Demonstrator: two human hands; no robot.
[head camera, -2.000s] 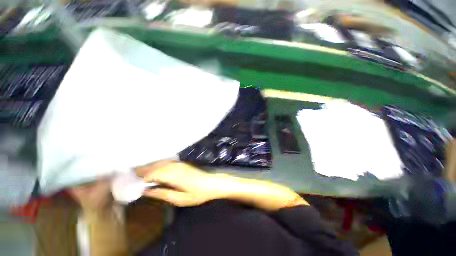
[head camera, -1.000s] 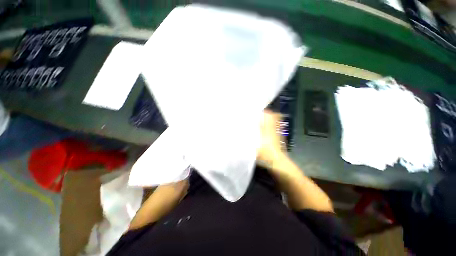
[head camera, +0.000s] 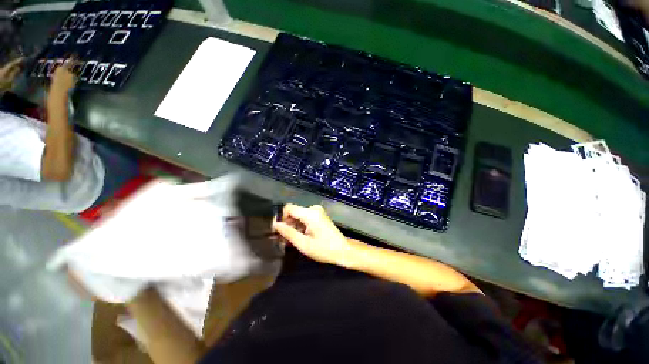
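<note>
A large, limp, thin white sheet (head camera: 164, 231) hangs crumpled and blurred at lower left, off the bench's front edge. My left hand (head camera: 84, 286) holds it from below; the sheet and blur hide most of the hand. My right hand (head camera: 309, 229) is just right of the sheet, in front of the bench edge, its fingertips closed on a small dark piece (head camera: 278, 213). What that piece is I cannot tell. A glossy black blister tray (head camera: 349, 128) lies on the bench beyond my hands, its rows of pockets uncovered; dark parts show in some front pockets.
A plain white sheet (head camera: 206, 84) lies left of the tray. A black smartphone-like slab (head camera: 491, 179) and a messy white sheet pile (head camera: 583, 213) lie right. Another worker's arm (head camera: 58, 131) reaches to a tray (head camera: 107, 43) at far left. A cardboard box (head camera: 110, 334) is below.
The white sheet has moved from over the tray down to the lower left, uncovering the tray. My right hand has come back from the tray to the bench's front edge.
</note>
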